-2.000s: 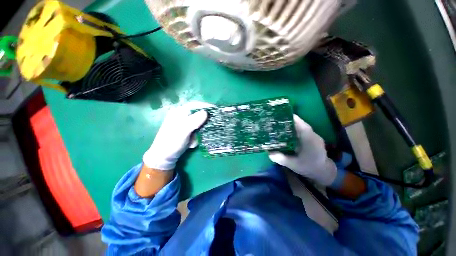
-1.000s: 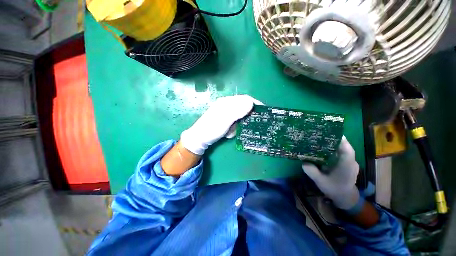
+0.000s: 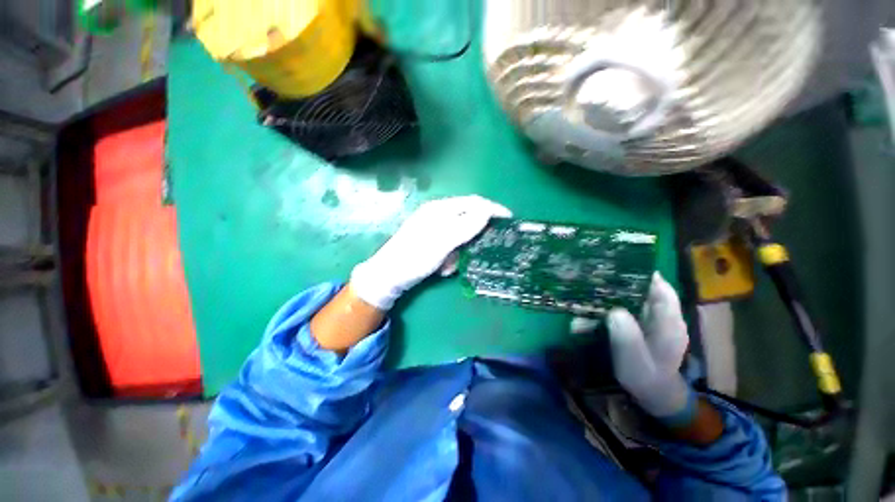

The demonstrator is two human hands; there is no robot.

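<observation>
A green circuit board (image 3: 564, 267) with rows of white and silver spots is held over the green mat (image 3: 265, 294), its face towards me. My left hand (image 3: 427, 245), in a white glove, grips the board's left end. My right hand (image 3: 650, 343), in a white glove with a blue band at the cuff, is at the board's lower right corner. Its fingers are apart around the corner and blurred, and whether they grip the board cannot be told.
A cream fan (image 3: 628, 93) stands at the back. A yellow drum unit (image 3: 280, 44) and a black fan (image 3: 348, 108) are at back left. A red-lined bin (image 3: 137, 265) is left. A soldering iron (image 3: 797, 314) rests in its stand beside a yellow sponge block (image 3: 721, 270) at right.
The view has shifted, with the bin and yellow unit now further right than at first. My right hand's fingers have spread at the board's corner. My left hand still grips the left end.
</observation>
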